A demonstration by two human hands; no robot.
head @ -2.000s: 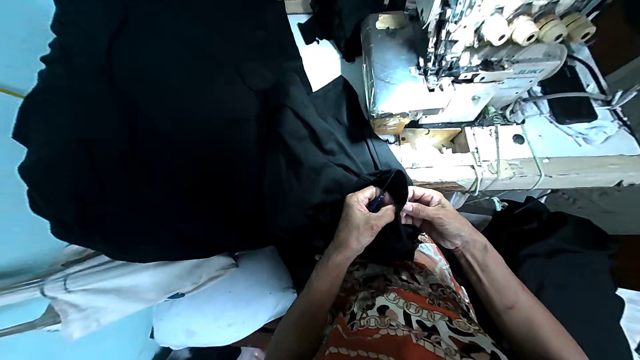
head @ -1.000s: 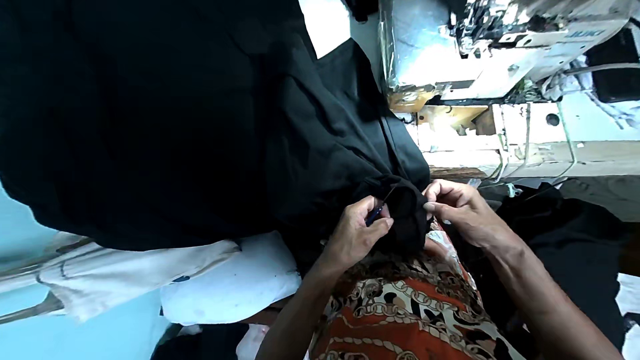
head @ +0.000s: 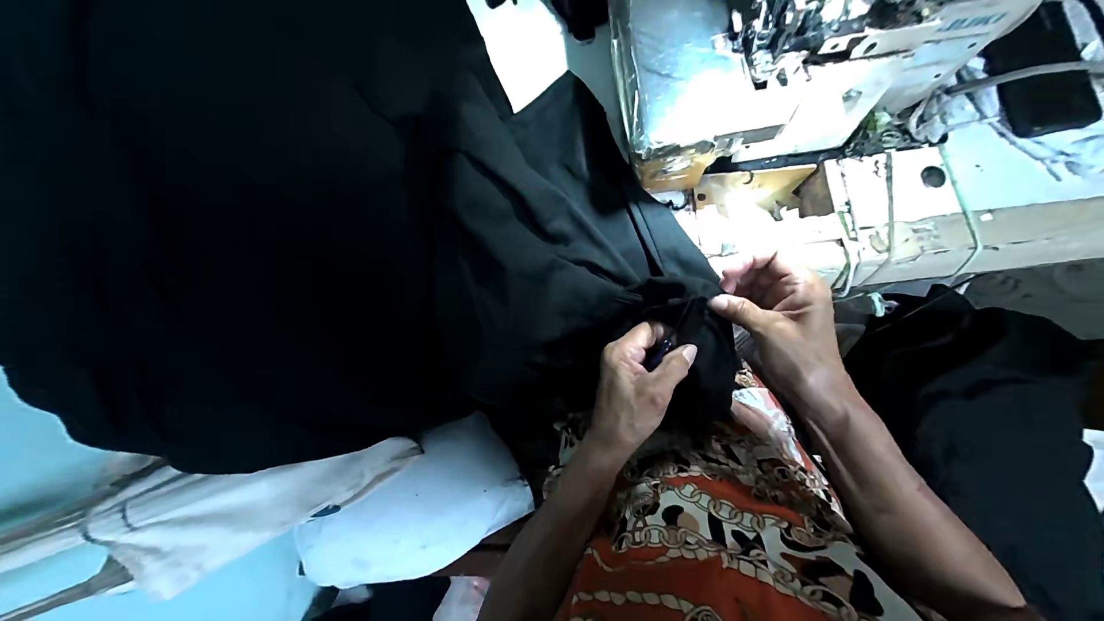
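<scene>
A large black cloth (head: 345, 224) spreads across the left and middle, and its bunched right end lies over my lap. My left hand (head: 638, 379) is closed on a small dark tool (head: 661, 351), whose kind I cannot tell, at the gathered cloth. Just right of it, my right hand (head: 776, 306) pinches the fold of the same cloth between thumb and fingers. What lies under the bunched fabric is hidden.
A sewing machine (head: 828, 78) stands at the upper right on a table with a pale edge (head: 1018, 228) wound with cords. More black fabric (head: 992, 397) hangs at the right. A white cushion-like bundle (head: 414, 509) and whitish cloth (head: 250, 500) lie lower left.
My right hand has turned and its fingers have lifted toward the table edge, still at the cloth. My left hand keeps its hold. The view has shifted somewhat.
</scene>
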